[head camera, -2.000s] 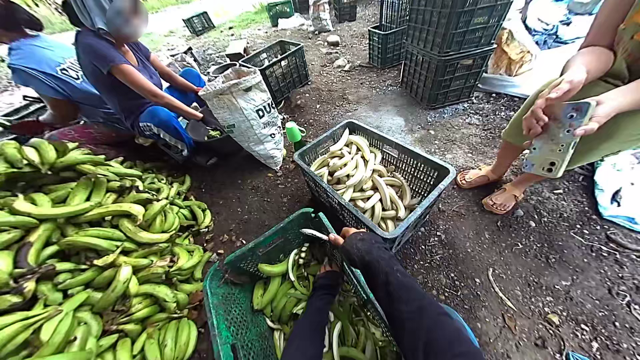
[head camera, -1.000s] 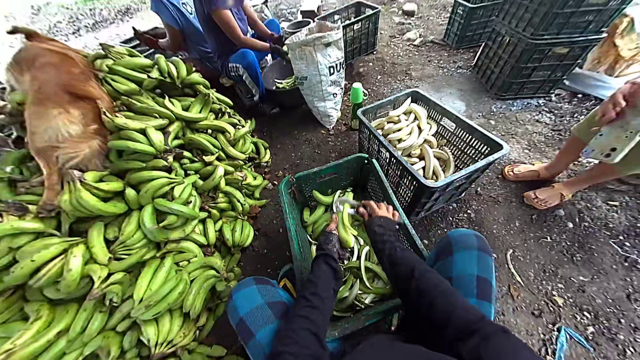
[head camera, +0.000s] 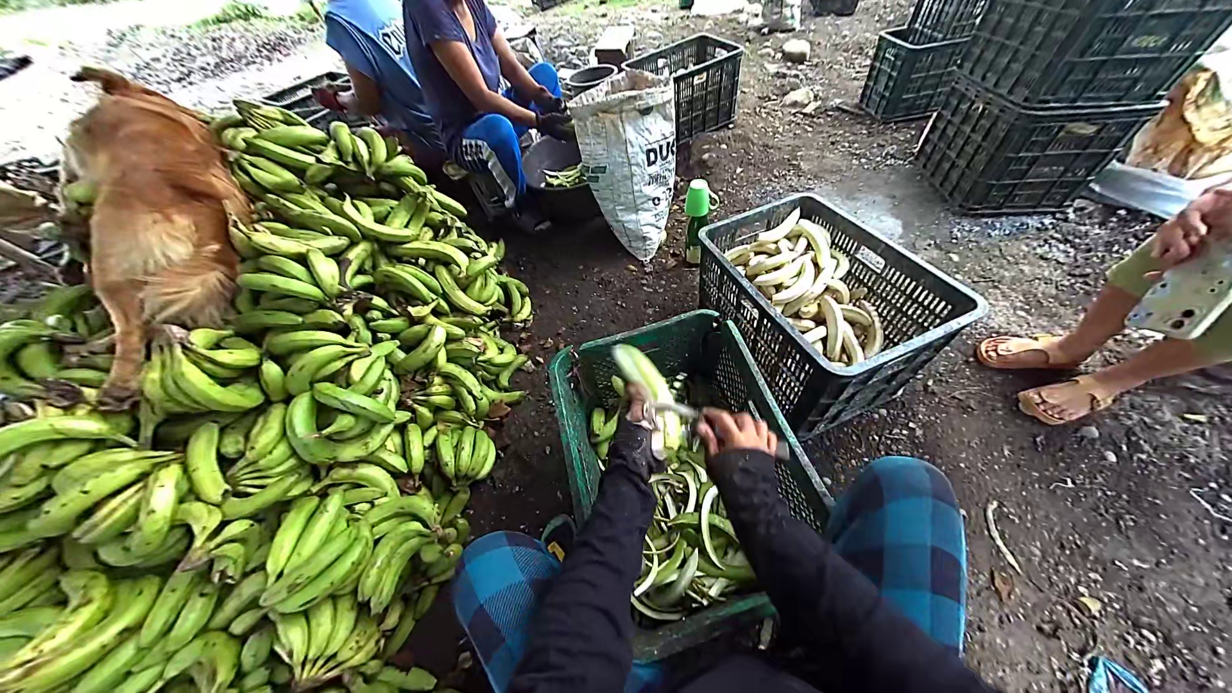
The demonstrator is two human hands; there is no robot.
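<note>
My left hand (head camera: pixel 637 421) is closed around a partly peeled green banana (head camera: pixel 643 375), which tilts up over the green plastic crate (head camera: pixel 568 433). My right hand (head camera: pixel 736 433) grips a knife or peeler whose metal blade (head camera: pixel 679 411) lies against the fruit; the motion blurs it, so its exact kind cannot be told. Below both hands, the crate holds green peels (head camera: pixel 707 529) and some green bananas. Just beyond it, touching or nearly so, stands a black plastic crate (head camera: pixel 890 337) with peeled bananas (head camera: pixel 808 274) in it.
Green bananas (head camera: pixel 356 404) form a large heap at left, with a brown dog (head camera: pixel 159 202) on it. Two people sit behind, beside a white woven sack (head camera: pixel 628 164) and a green bottle (head camera: pixel 696 217). Stacked crates (head camera: pixel 1035 144) and a standing person's sandaled feet (head camera: pixel 1059 385) are at right.
The banana in my left hand now points up and away, with pale flesh or peeled surface showing. The view has swung left and down since two seconds ago, bringing the dog in.
</note>
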